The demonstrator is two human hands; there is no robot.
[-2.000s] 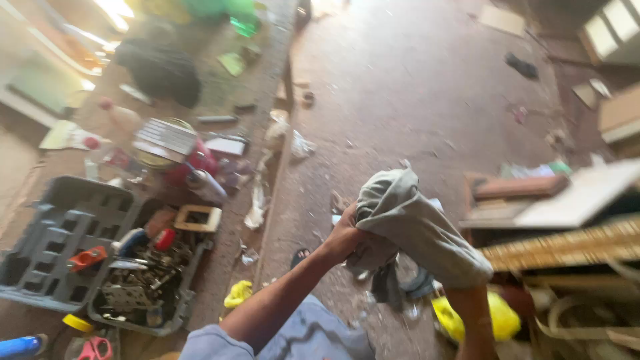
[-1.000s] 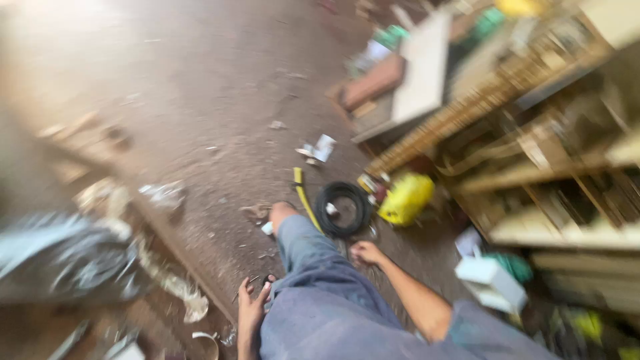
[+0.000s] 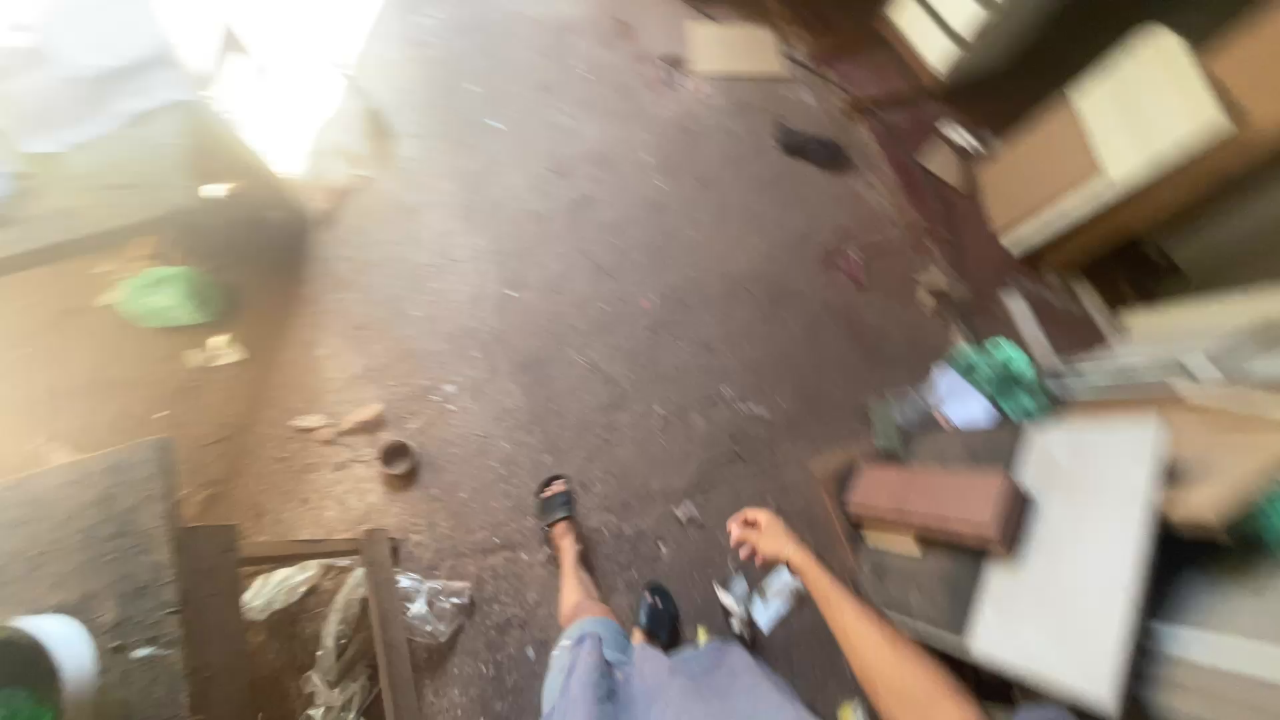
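My right hand (image 3: 765, 538) hangs over the floor at the lower middle right, fingers loosely curled, with no object visible in it. Beyond it to the right, a reddish-brown block (image 3: 935, 505) lies beside a white board (image 3: 1068, 560). White scraps (image 3: 772, 598) lie on the floor just below the hand. My left hand is outside the view. My legs show at the bottom, one foot in a dark sandal (image 3: 555, 502) stretched forward on the floor, the other sandal (image 3: 658, 615) nearer.
A wooden frame (image 3: 385, 625) with crumpled clear plastic (image 3: 432, 603) stands at lower left, near a small round cup-like object (image 3: 397, 458). A green bag (image 3: 168, 296) lies at left. Boards and cartons (image 3: 1100, 150) line the right side, with a green bundle (image 3: 1005, 378). A dark object (image 3: 812, 148) lies on the floor.
The grey cloth held two seconds ago is no longer in view. My left hand, seen low in the picture one second ago, has left the view. The view has swung considerably.
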